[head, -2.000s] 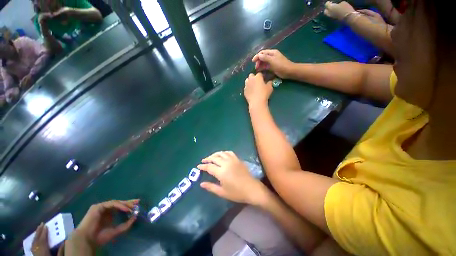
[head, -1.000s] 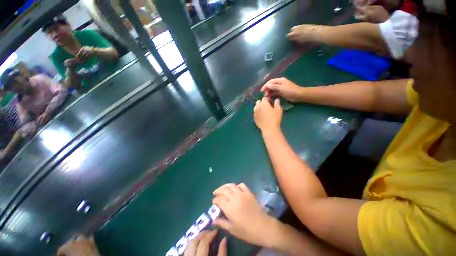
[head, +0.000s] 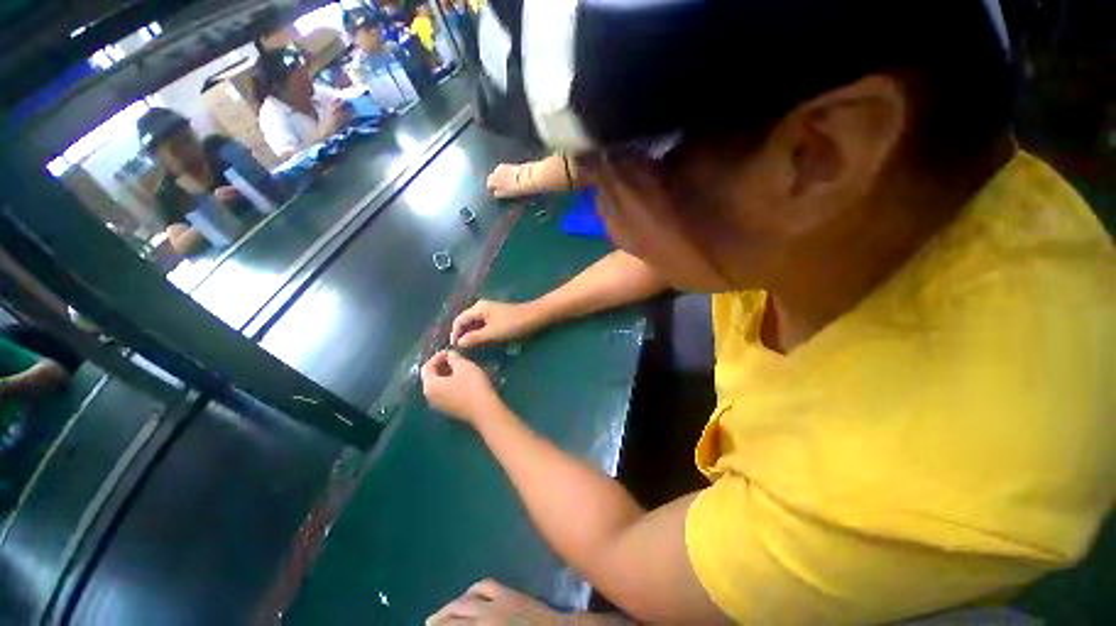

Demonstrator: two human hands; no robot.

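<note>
My right hand (head: 490, 607) is at the bottom edge, over the green bench top (head: 428, 526). Most of it is cut off, so I cannot tell whether it holds anything. My left hand is out of the picture. A tiny white scrap (head: 383, 599) lies on the bench to the left of my right hand. The row of white modules is not in view.
A neighbour in a yellow shirt (head: 881, 452) has both hands (head: 459, 355) together by the worn reddish strip. A green post (head: 208, 318) stands at left. Two small frames (head: 442, 261) sit on the dark belt (head: 349, 269). A blue mat (head: 584, 215) lies farther along.
The view has swung right and tilted up. The white row and my left hand have left the picture, and my right hand now shows only at the bottom edge.
</note>
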